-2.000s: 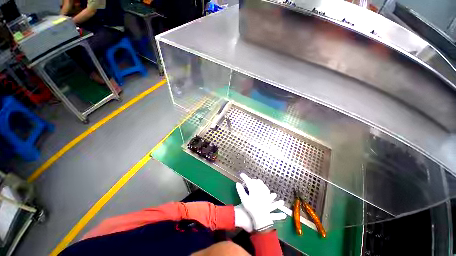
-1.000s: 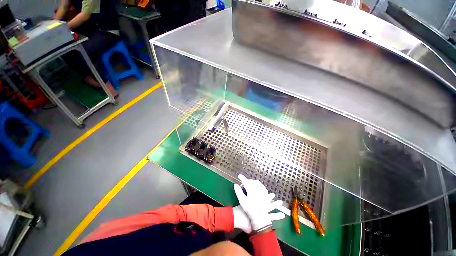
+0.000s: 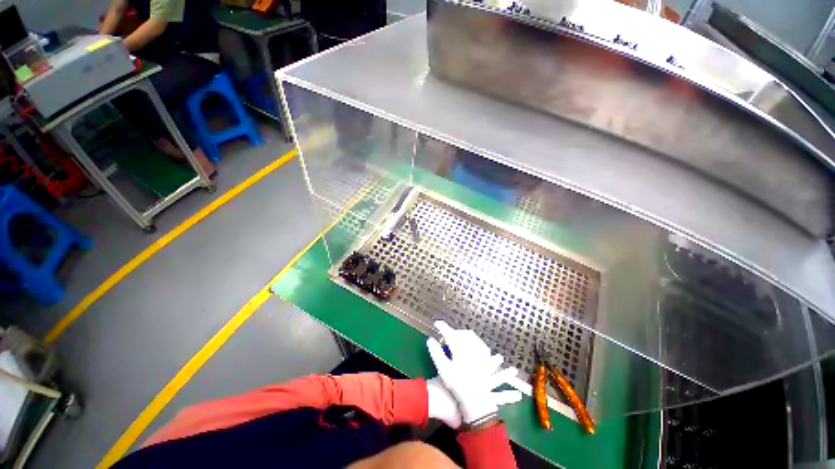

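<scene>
My left hand and my right hand, both in white gloves, overlap at the near edge of the perforated metal plate. Fingers spread right and up-left, and no held thing shows; the overlap hides parts of both palms. Diagonal cutters with two orange handles lie just right of my hands, handles apart and jaws over the plate. A short row of black coils stands at the plate's near-left corner. A small thin dark item lies near the plate's far-left corner.
A clear acrylic hood stands over the plate, with a large steel pan on top. The green bench surface surrounds the plate. Blue stools, a wheeled table and a seated person are at left.
The view has shifted slightly since the oldest frame. My hands, the cutters and the coils keep their places on the bench.
</scene>
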